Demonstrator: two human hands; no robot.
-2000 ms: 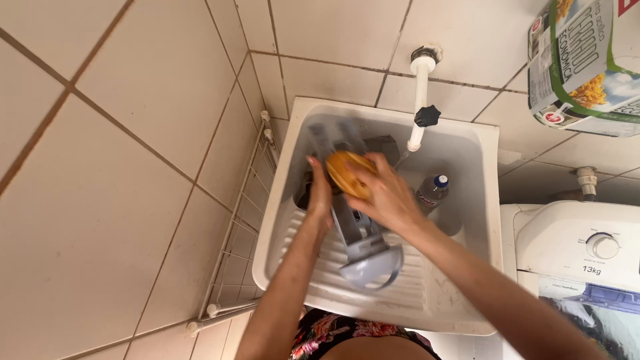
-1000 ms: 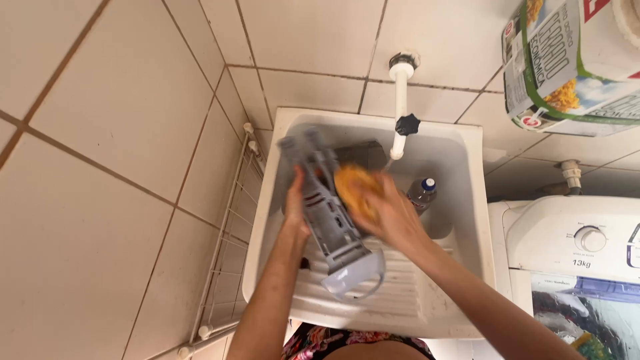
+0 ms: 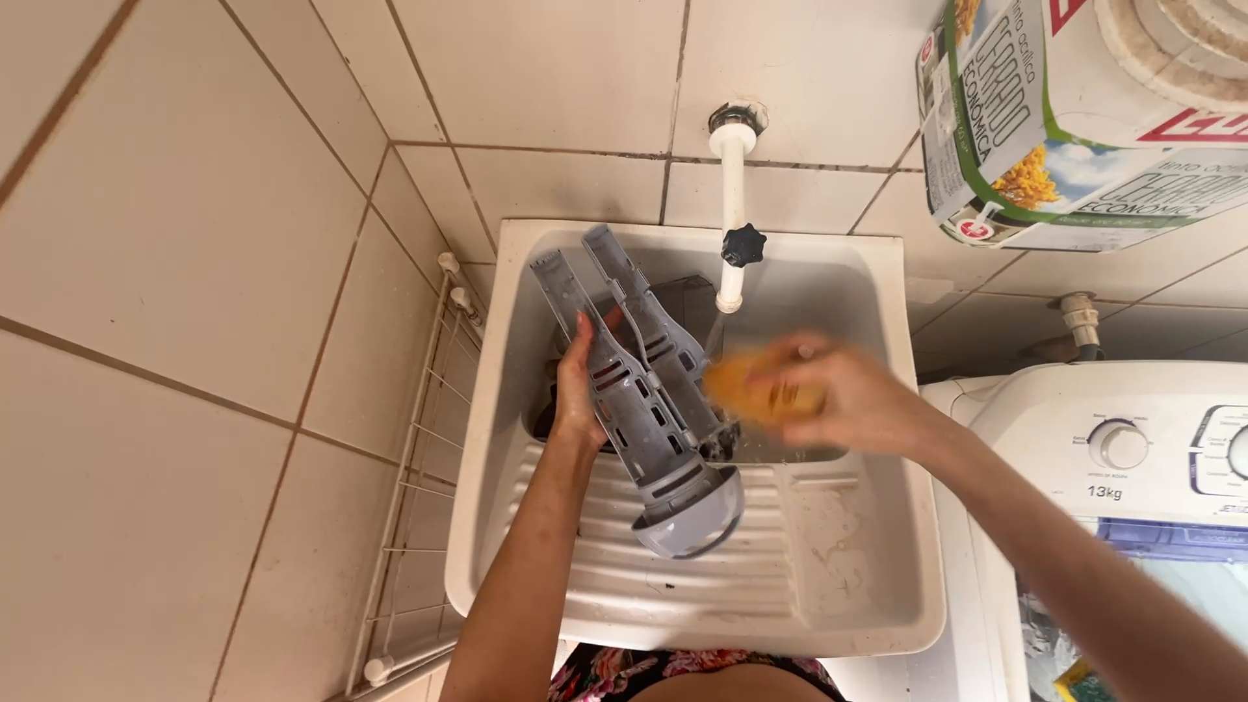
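My left hand (image 3: 582, 390) holds a grey slotted plastic housing (image 3: 634, 419) from its left side, over a white laundry sink (image 3: 916, 585). The housing is spread into two long halves and has a rounded cap at its lower end. My right hand (image 3: 829, 395), blurred, grips a yellow-orange sponge (image 3: 756, 385) just right of the housing, apart from the cap. Water runs from the white tap (image 3: 731, 214) down between the housing and the sponge. A dark object (image 3: 687, 292) in the basin is partly hidden behind the housing.
A white wire rack (image 3: 390, 546) stands left of the sink against the tiled wall. A washing machine (image 3: 1033, 409) is close on the right. Above it, a large printed paint container (image 3: 1063, 185) juts in at the upper right. The sink's ribbed washboard (image 3: 721, 595) slopes on the near side.
The sponge in my right hand has come off the grey housing to its right. The housing's two long halves now show spread apart. The bottle seen earlier in the basin is out of sight behind my right hand.
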